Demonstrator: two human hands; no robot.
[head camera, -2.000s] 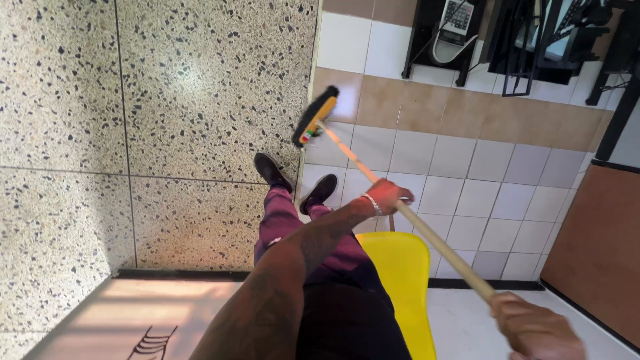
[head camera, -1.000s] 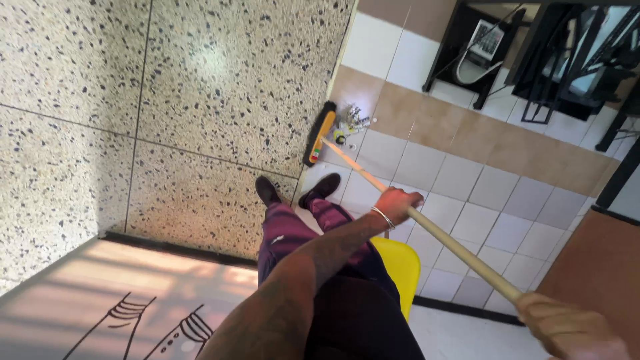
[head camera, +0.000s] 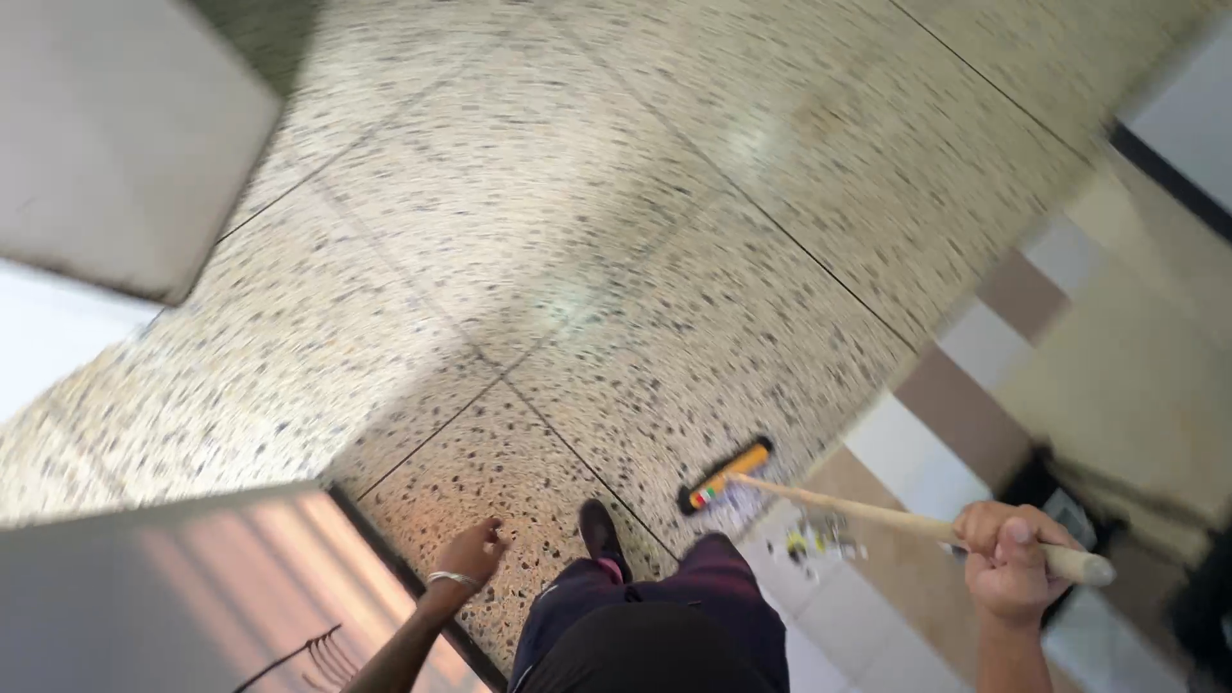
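My right hand (head camera: 1015, 560) grips the wooden handle of a push broom near its end, at the lower right of the head view. The broom's yellow and black head (head camera: 727, 474) rests on the speckled terrazzo floor, close to the tiled strip. My left hand (head camera: 470, 552) hangs at the lower left, off the handle, with its fingers loosely apart and a pale band on the wrist. Small litter (head camera: 813, 546) lies in a pile on the tiles, just beside the broom head.
A low wall (head camera: 241, 587) with dark line drawings and a dark skirting stands at the lower left. A grey-white panel (head camera: 115, 135) juts in at the upper left. Blurred black objects (head camera: 1208, 606) stand at the right edge. My shoe (head camera: 599, 529) is on the terrazzo.
My left hand has let go of the broom handle and moved out to the left. My right hand still holds the handle. The view has turned widely to the left.
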